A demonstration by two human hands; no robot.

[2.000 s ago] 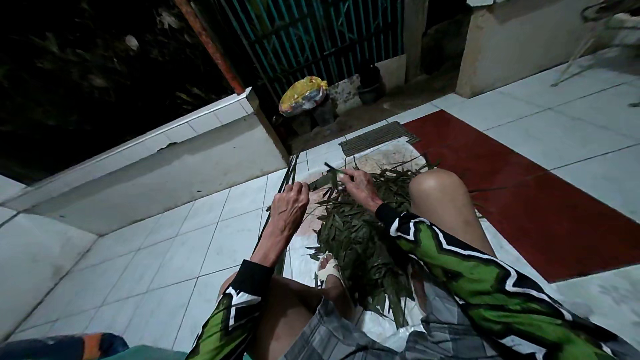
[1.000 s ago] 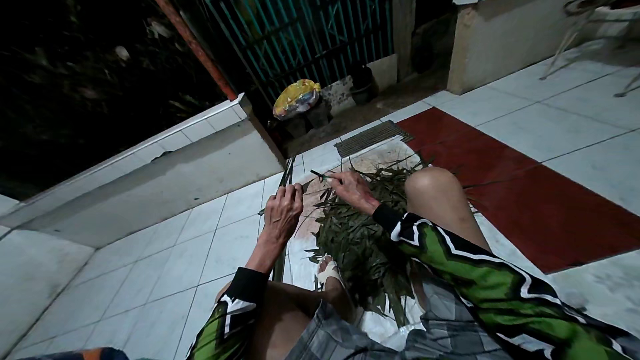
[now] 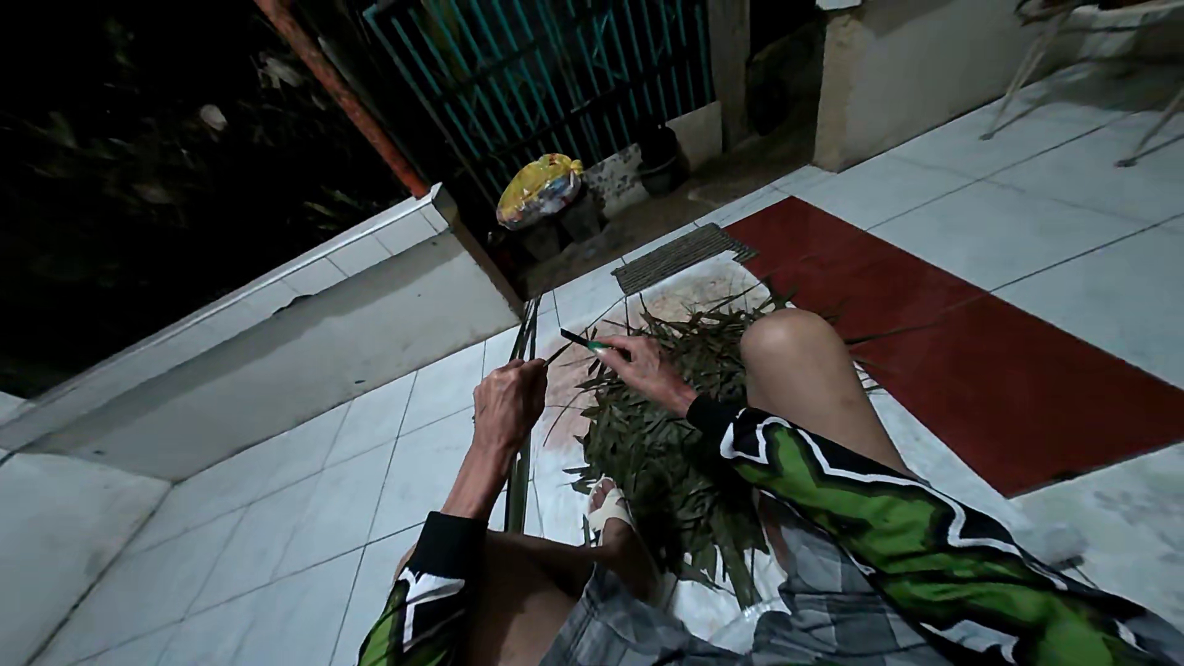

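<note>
My left hand (image 3: 511,400) is closed around the end of a long narrow leaf frond (image 3: 521,453), whose dark strips pass down beside my left leg. In my right hand (image 3: 646,368) is a small knife with a green handle (image 3: 592,345); its dark blade points up and left, close to the tip of the piece in my left hand. Below and right of the hands, a heap of cut green leaves (image 3: 666,444) lies between my legs on a pale, stained sheet (image 3: 708,285). Exactly how the fingers of my left hand hold the strip is hidden.
A ribbed grey mat (image 3: 683,259) lies beyond the heap, beside a red mat (image 3: 962,351) on the white tiled floor. At the left runs a low wall (image 3: 277,356). A yellow plastic bag (image 3: 539,190) sits near the green metal gate (image 3: 555,74). Chair legs (image 3: 1022,79) stand at upper right.
My left hand has stayed near the dark strips, and my right hand still holds the knife. The angle between knife and strip has shifted slightly.
</note>
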